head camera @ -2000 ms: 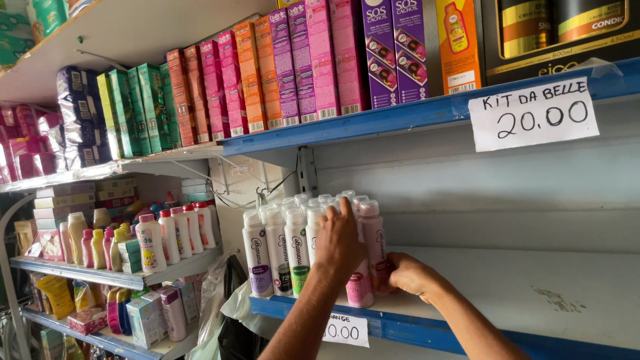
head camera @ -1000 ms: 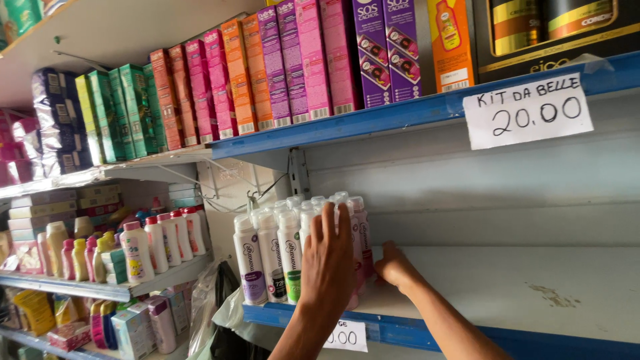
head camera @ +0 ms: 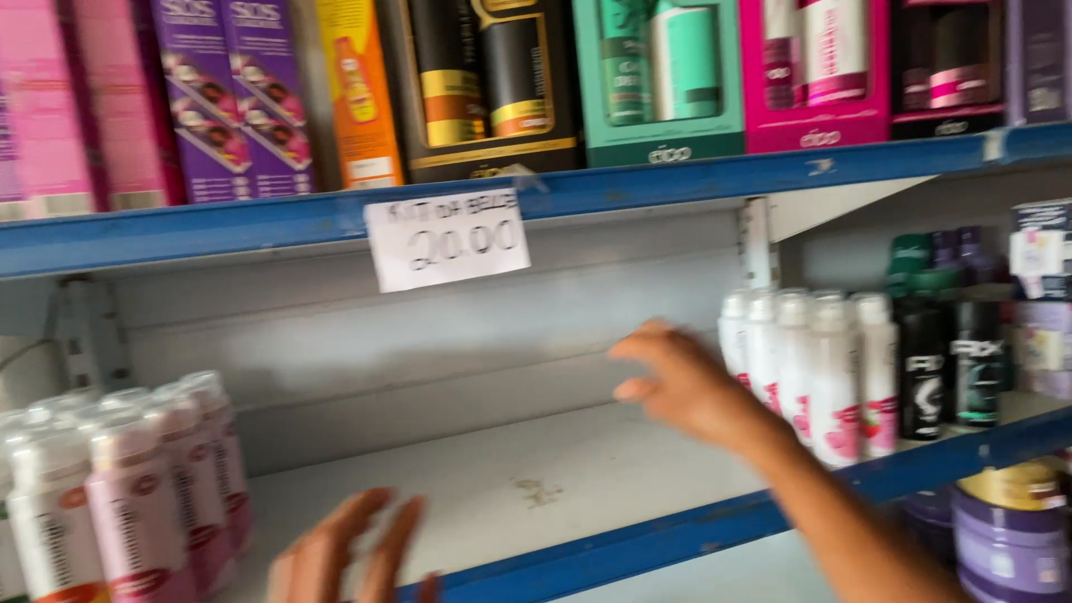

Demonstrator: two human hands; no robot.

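Observation:
My left hand is blurred at the bottom of the view, fingers apart and holding nothing. It is just right of a group of pink and white spray cans with clear caps, standing at the left of the shelf. My right hand reaches over the shelf board, its thumb and fingers apart, with nothing held. Just beyond it, to the right, stand several white spray cans with pink print. Whether the right hand touches them cannot be told, but its fingers point away from them.
An upper shelf with a blue edge carries boxed hair products, among them a black kit box and a green one. A paper price sign hangs from that edge. Black spray cans stand at right; purple jars sit below.
Both hands have come away from the cans at the left. The right hand has moved right, toward the white cans. The view has swung to the right.

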